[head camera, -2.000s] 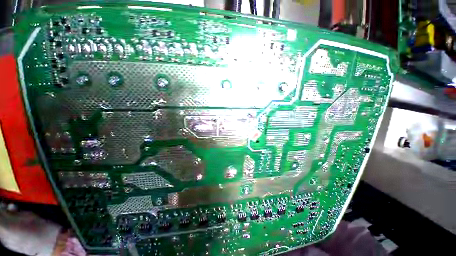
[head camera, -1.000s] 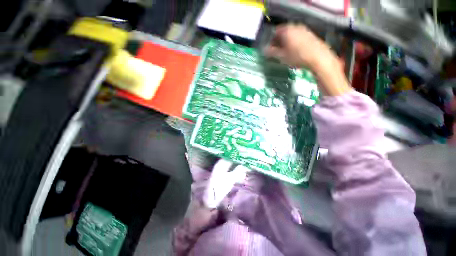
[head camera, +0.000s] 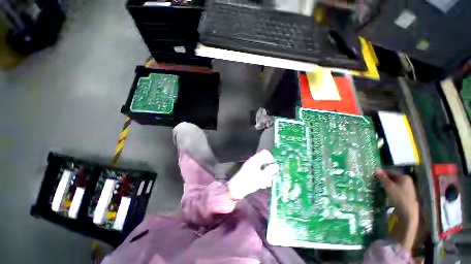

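A large green circuit board (head camera: 330, 180) is held in front of my body, solder side up. My left hand (head camera: 254, 174), in a white glove, grips its left edge. My right hand (head camera: 402, 198), bare, is at its right edge with fingers partly hidden at the board. Another green board (head camera: 155, 94) lies in the left part of a black tray (head camera: 199, 100) on a stack near the floor. A second black tray (head camera: 98, 198) at lower left holds two boards, component side up, with long white bars.
A keyboard (head camera: 258, 27) and mouse (head camera: 342, 42) are on a white-edged shelf ahead. An orange-red mat (head camera: 347, 90) with a yellow card lies beyond the board. A white sheet (head camera: 398, 138) and a second mouse (head camera: 452, 193) are at right. Yellow-black tape (head camera: 122, 138) marks the floor.
The view has swung left, showing the floor trays. The board has turned in my hands. My right hand has come down from above the board to its right edge.
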